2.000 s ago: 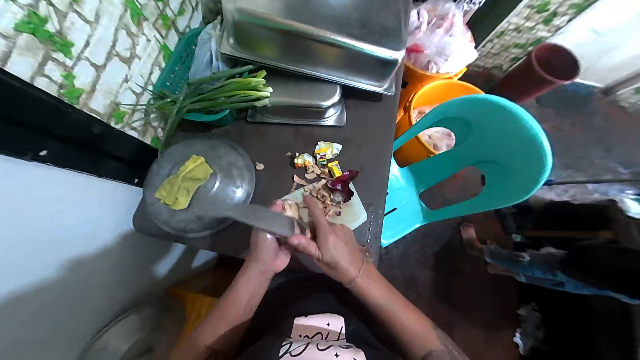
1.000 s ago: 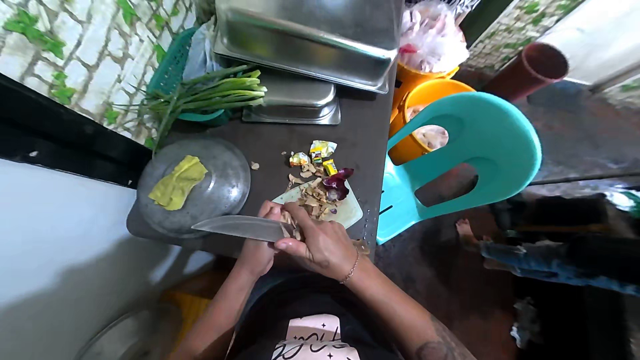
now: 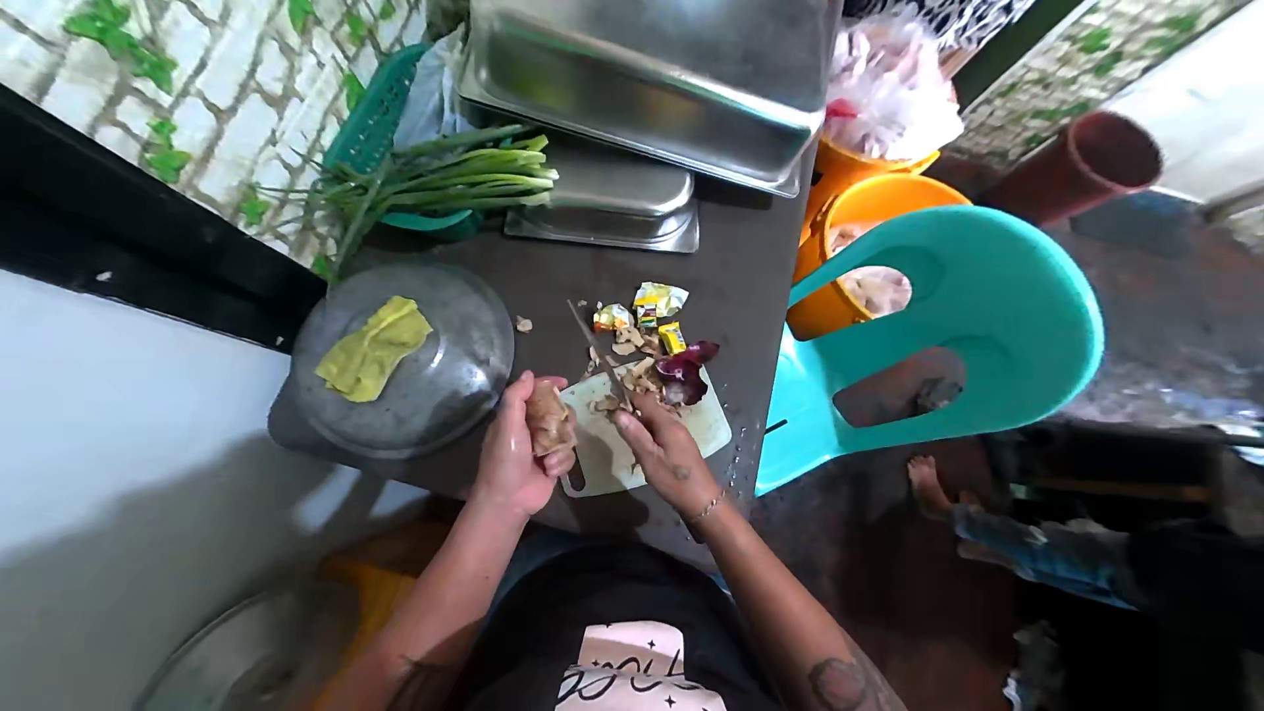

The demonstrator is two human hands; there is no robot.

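My left hand (image 3: pixel 518 449) holds a piece of ginger root (image 3: pixel 549 419), partly peeled, left of the white cutting board (image 3: pixel 706 420). My right hand (image 3: pixel 667 449) grips a knife (image 3: pixel 595 348) over the board, its blade pointing up and to the left. Brown peelings (image 3: pixel 640 375) lie on the board and just beyond it. Dark red onion skins (image 3: pixel 683 373) rest at the board's far right corner. Small yellow wrappers (image 3: pixel 660 299) lie behind the peelings. The knife's handle is hidden in my right hand.
A yellow cloth (image 3: pixel 375 348) lies on a round metal lid (image 3: pixel 459 351) at left. Green onions (image 3: pixel 464 178) lie over a green basket (image 3: pixel 380 94). Steel pans (image 3: pixel 642 99), a teal chair (image 3: pixel 1047 296) and orange buckets (image 3: pixel 815 321) stand around. A person's foot (image 3: pixel 928 484) is at right.
My hands have moved apart. The knife, which pointed left by the ginger a second ago, now points up and away over the board, and the ginger shows more fully in my left hand.
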